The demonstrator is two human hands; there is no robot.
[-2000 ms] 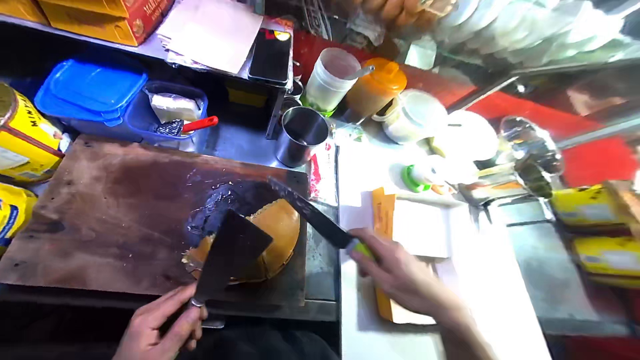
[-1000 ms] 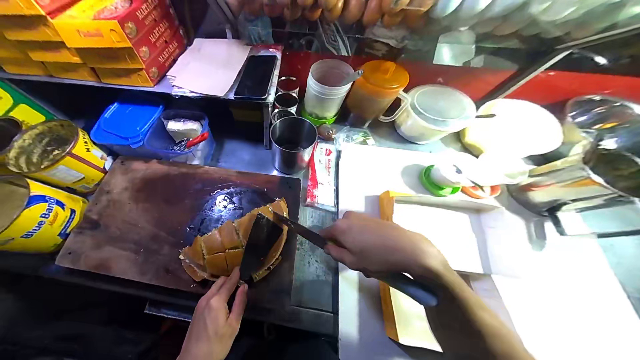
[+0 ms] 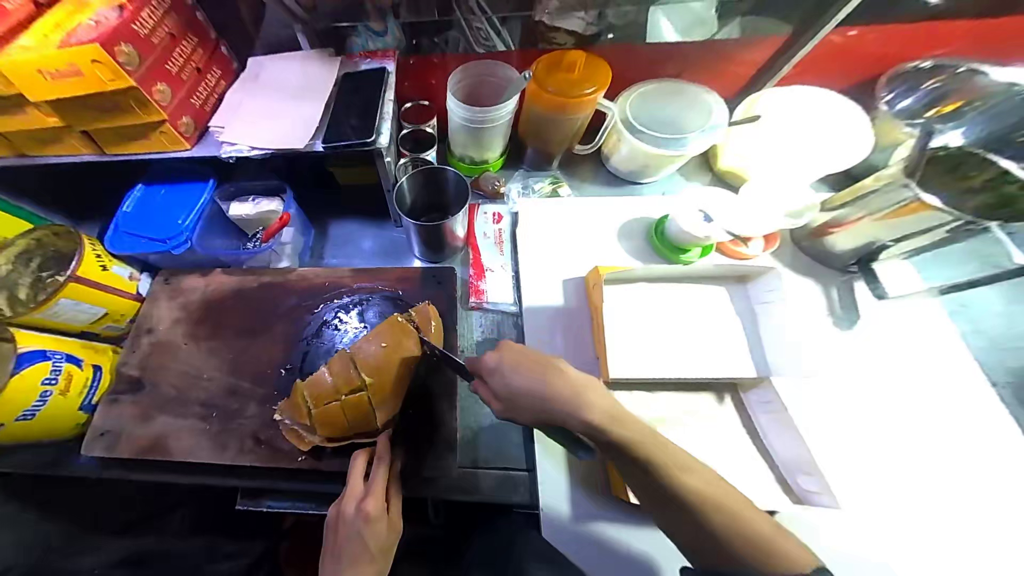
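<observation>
A folded, golden-brown filled pancake [image 3: 388,360] lies on the dark wooden board [image 3: 216,360], its left part cut into several pieces. My right hand [image 3: 528,388] grips a knife [image 3: 448,360], whose dark blade meets the pancake near its upper right end; the handle's end shows below the wrist. At the pancake's lower edge is my left hand [image 3: 368,504], fingers pointing up. A dark shape beside its fingers may be the scraper blade, but it blends with the board, so what this hand holds is unclear. A glossy dark greasy patch [image 3: 340,328] lies behind the pancake.
Right of the board stands an open cardboard box [image 3: 680,328] on the white counter. A steel cup [image 3: 432,212] and a red-and-white packet [image 3: 492,256] are behind the board's right corner. Yellow tins [image 3: 60,384] and a blue-lidded plastic container [image 3: 164,212] border its left and back.
Two seconds ago the pancake showed few cuts and a broad scraper lay over it in my left hand; now its left part is in pieces. The knife has moved to its upper right end.
</observation>
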